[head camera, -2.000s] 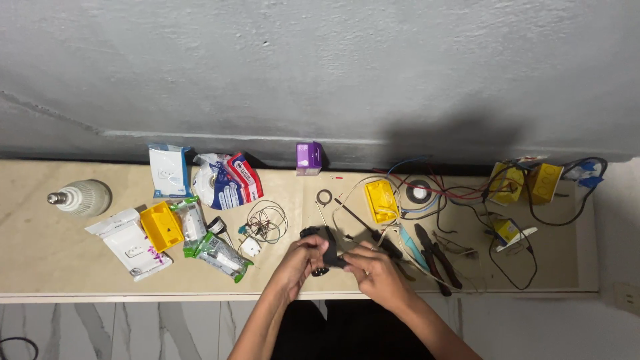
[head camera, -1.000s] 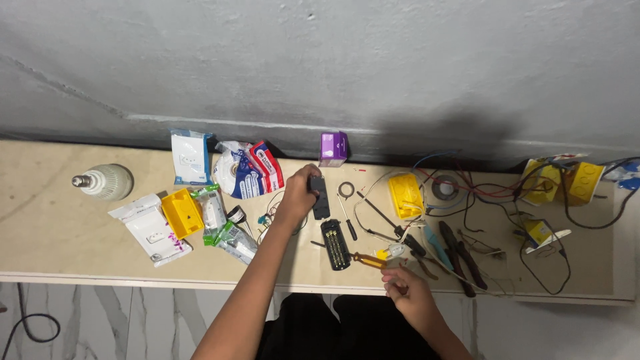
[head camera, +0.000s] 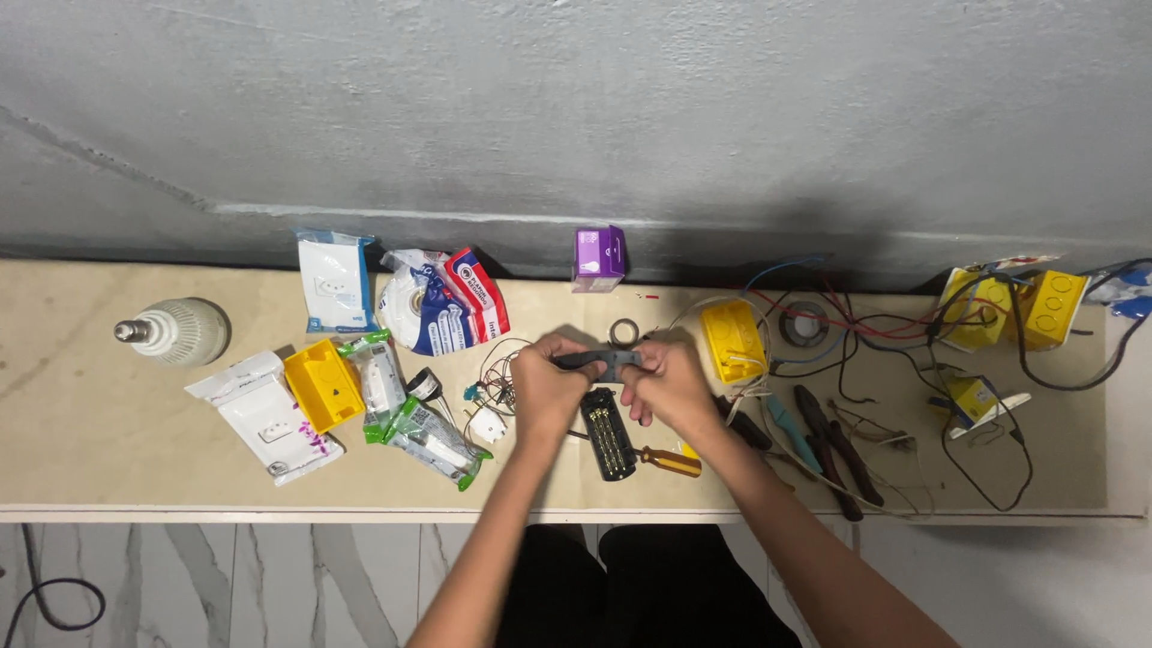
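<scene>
Both of my hands grip a flat dark plastic cover (head camera: 619, 365) above the middle of the table. My left hand (head camera: 555, 382) holds its left end, and my right hand (head camera: 668, 385) has its right end between thumb and fingers. Just below them lies an open black device body (head camera: 608, 436) with rows of metallic parts showing inside. A screwdriver with an amber handle (head camera: 672, 462) rests against its right side; its shaft is partly hidden. Behind the cover is a small roll of tape (head camera: 624, 332).
A purple bulb box (head camera: 598, 258) stands by the wall. Leftward lie an LED bulb (head camera: 184, 331), a yellow electrical box (head camera: 323, 386), packaged fittings (head camera: 441, 443) and thin wires (head camera: 495, 382). Rightward are another yellow box (head camera: 733, 340), pliers (head camera: 837, 445), black tape (head camera: 803, 324) and tangled cables (head camera: 846, 328).
One second ago the cover was in my left hand only, with my right hand near the screwdriver handle. My right hand has moved up and taken hold of the cover too.
</scene>
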